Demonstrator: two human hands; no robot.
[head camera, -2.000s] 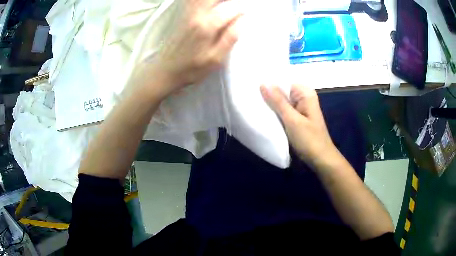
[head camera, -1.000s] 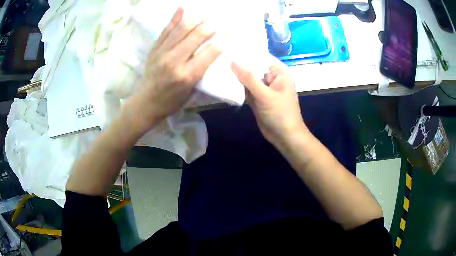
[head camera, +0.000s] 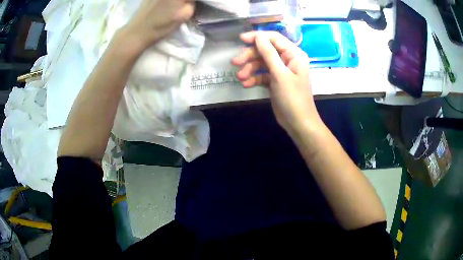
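White cloth (head camera: 152, 96) lies bunched at the left of the table and hangs over its front edge. My left hand (head camera: 165, 18) is at the top of the view over this cloth, partly cut off by the upper edge; whether its fingers grip the cloth cannot be told. My right hand (head camera: 271, 58) is over the table in front of the blue plate (head camera: 330, 45), with fingers spread and curled and nothing seen in them. Metal machine parts (head camera: 223, 12) show between the hands at the top.
A ruler scale (head camera: 213, 79) runs along the white table (head camera: 350, 84). A smartphone (head camera: 407, 48) and a thin green tool (head camera: 444, 58) lie at the right. A heap of white cloth (head camera: 30, 142) hangs at the left. A cardboard box (head camera: 433, 162) is at the lower right.
My left hand has moved up to the top edge. My right hand has moved up and let go of the white cloth, which has shifted left, uncovering the ruler scale and machine parts.
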